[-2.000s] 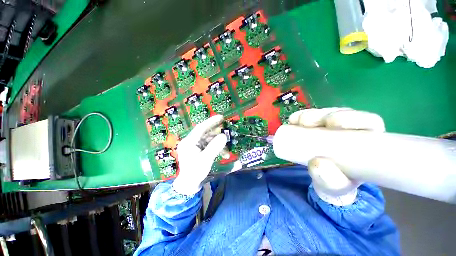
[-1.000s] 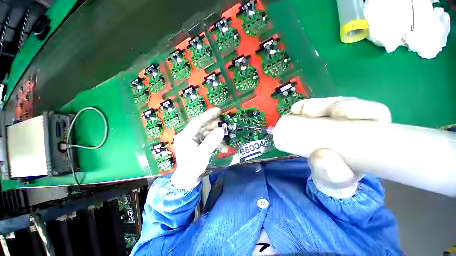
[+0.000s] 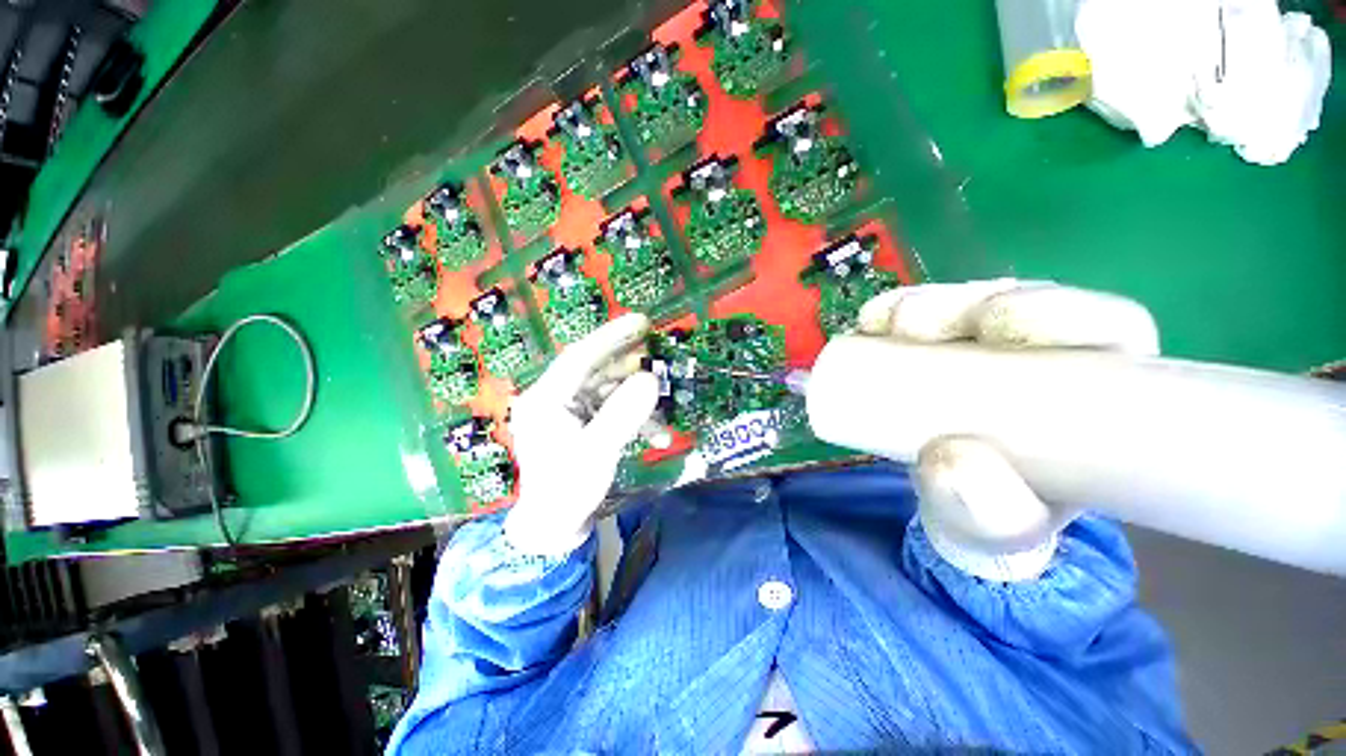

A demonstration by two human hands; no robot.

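Note:
My gloved right hand (image 3: 1004, 421) is closed around a large white dispensing syringe (image 3: 1078, 428). Its thin needle (image 3: 768, 378) points left, over a green circuit board (image 3: 726, 362) in the near part of the clear blister tray (image 3: 421, 465). My gloved left hand (image 3: 583, 428) has its thumb and forefinger at the black left end of this board and grips it there. Whether the needle tip touches the board cannot be told. Rows of similar boards (image 3: 812, 170) lie over orange-red squares (image 3: 793, 273) in the tray. A white lettered label (image 3: 749, 436) is at the near edge.
A grey-white box (image 3: 86, 433) with a looped pale cable (image 3: 310, 377) stands left on the green mat (image 3: 1122, 244). A dark belt (image 3: 295, 141) runs behind the tray. A clear tube with a yellow end (image 3: 1048, 84) and a crumpled white cloth (image 3: 1203, 67) lie back right.
The tray, cloth and tube appear slightly higher in the view than before, as the view has shifted. Both hands keep nearly the same pose at the same board.

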